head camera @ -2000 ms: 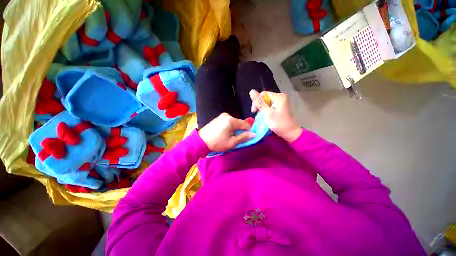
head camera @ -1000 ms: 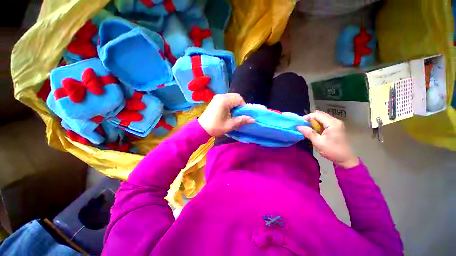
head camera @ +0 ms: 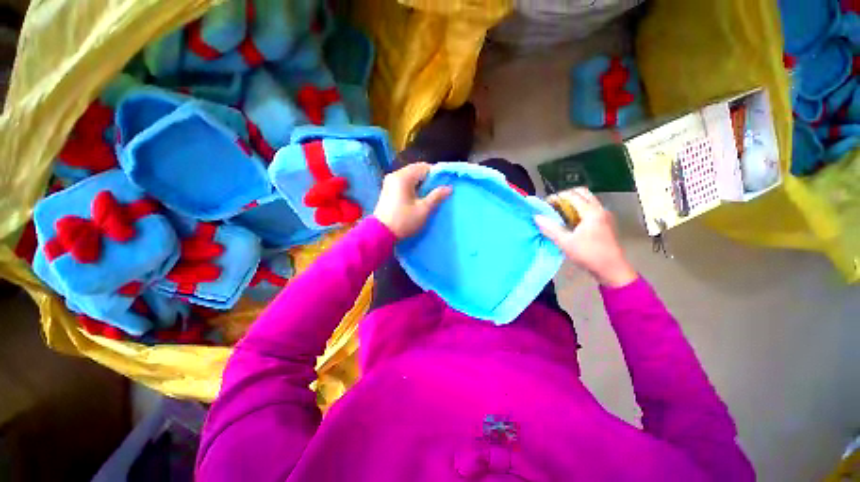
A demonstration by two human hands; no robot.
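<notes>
A plush gift-box piece [head camera: 479, 249] is held up over my lap with its hollow light-blue side facing me and its raised rim around it. A small bit of red shows at its top edge. My left hand [head camera: 411, 201] pinches the rim at the upper left. My right hand [head camera: 587, 232] pinches the rim at the right corner. A small yellowish-brown thing [head camera: 566, 211] shows at my right fingers; I cannot tell what it is. No needle or thread can be made out.
A yellow sack [head camera: 179, 370] full of blue plush pieces with red bows stands at left. At right are an open supply box [head camera: 767, 142] with a red-dotted card [head camera: 699, 173], another yellow sack [head camera: 709, 47] and a bow-side piece [head camera: 606, 91] on the floor.
The piece was bunched low between my hands, then stretched edge-on. Now it is opened out with its hollow side showing, and my hands are apart at its two sides.
</notes>
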